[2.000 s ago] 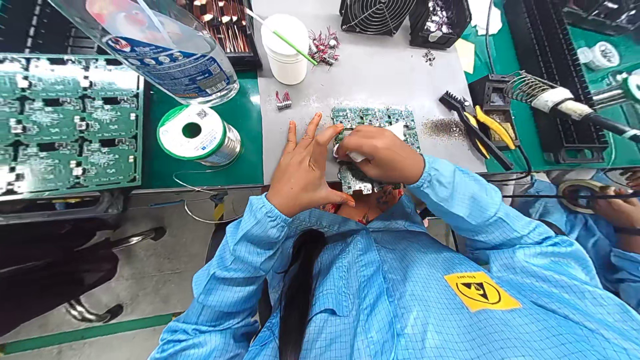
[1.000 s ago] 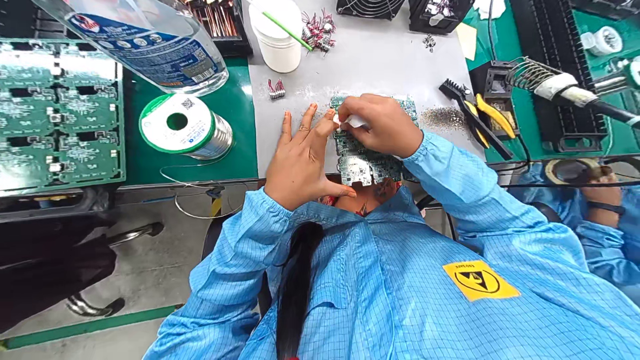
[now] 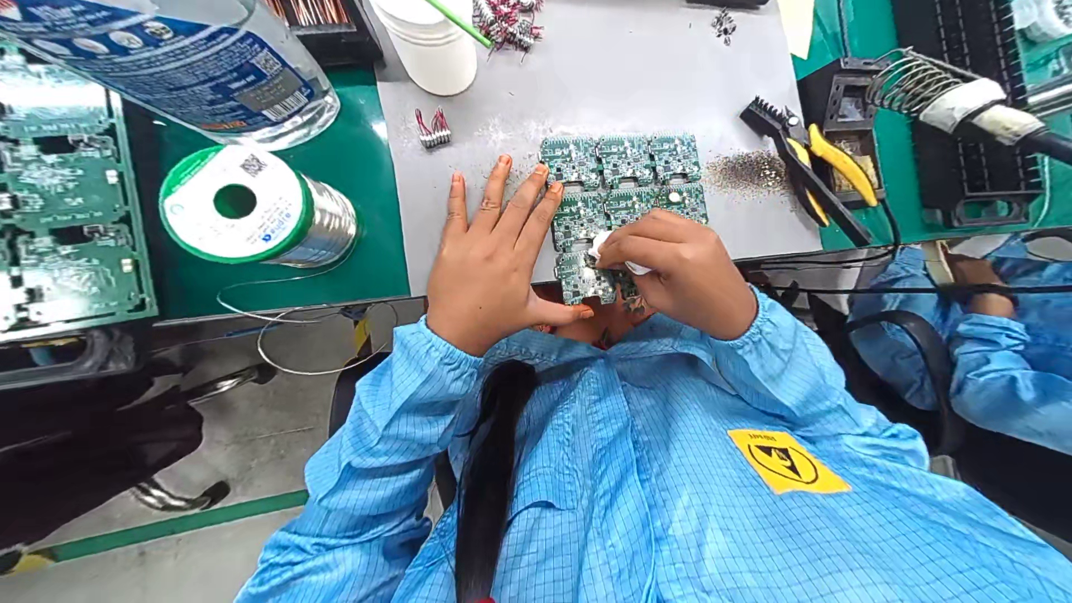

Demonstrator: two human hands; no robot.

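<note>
A green circuit board panel (image 3: 624,205) lies on the grey mat at the table's front edge. My left hand (image 3: 494,260) rests flat with fingers spread, its fingertips and thumb at the panel's left edge. My right hand (image 3: 682,268) pinches a white wipe (image 3: 600,244) against the lower left part of the panel and covers its lower right part. Right of the panel, brown granules (image 3: 749,172) are scattered beside a black brush (image 3: 772,126) and yellow-and-black pliers (image 3: 842,163). A small connector with red and black wires (image 3: 434,130) lies above my left hand.
On the left stand a solder wire spool (image 3: 251,205), a clear bottle (image 3: 209,67) and more circuit panels (image 3: 67,201). A white cup (image 3: 431,50) is at the back. A soldering iron in its coil holder (image 3: 946,92) and a co-worker's sleeve (image 3: 1005,360) are at right.
My right hand has moved down the panel towards the table's front edge with the white wipe. My left hand remains beside the panel, its fingers now spread.
</note>
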